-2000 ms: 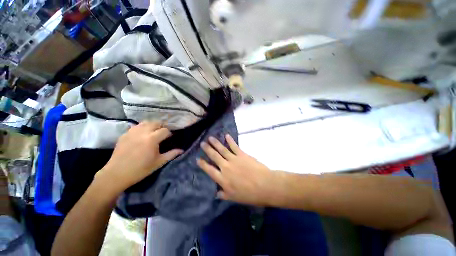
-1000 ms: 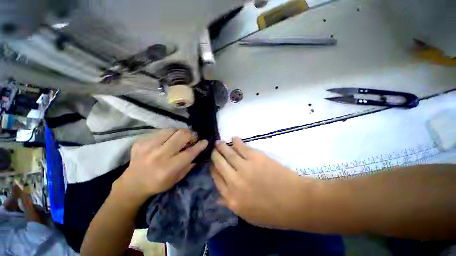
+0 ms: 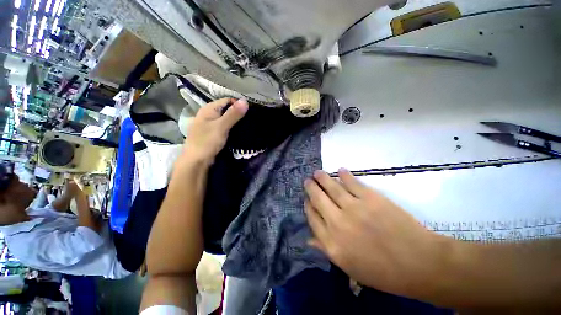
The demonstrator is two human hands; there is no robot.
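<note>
The black fabric panel (image 3: 264, 126) runs under the off-white sewing machine head (image 3: 270, 31), beside the cream ribbed knob (image 3: 305, 103). The needle is hidden. The dark grey patterned lining (image 3: 277, 203) lies in front of it and hangs over the table edge. My left hand (image 3: 212, 126) pinches the black fabric between thumb and fingers, left of the knob. A white toothed line, maybe a zipper (image 3: 248, 153), shows below it. My right hand (image 3: 369, 227) lies with its fingertips at the lining's right edge, fingers slightly apart; whether it grips cloth is unclear. The light grey shell (image 3: 157, 114) is bunched at left.
Black thread snips (image 3: 523, 136) lie open at right. A thin metal strip (image 3: 430, 54) lies behind them. Ruler markings (image 3: 492, 232) run along the front of the table. A blue basket (image 3: 125, 178) stands at left. A person (image 3: 55, 234) sits at another machine beyond it.
My left hand has moved away from the right hand, up and left along the black fabric. The white toothed line has come into view. My right hand remains near the lining's edge as the view shifts.
</note>
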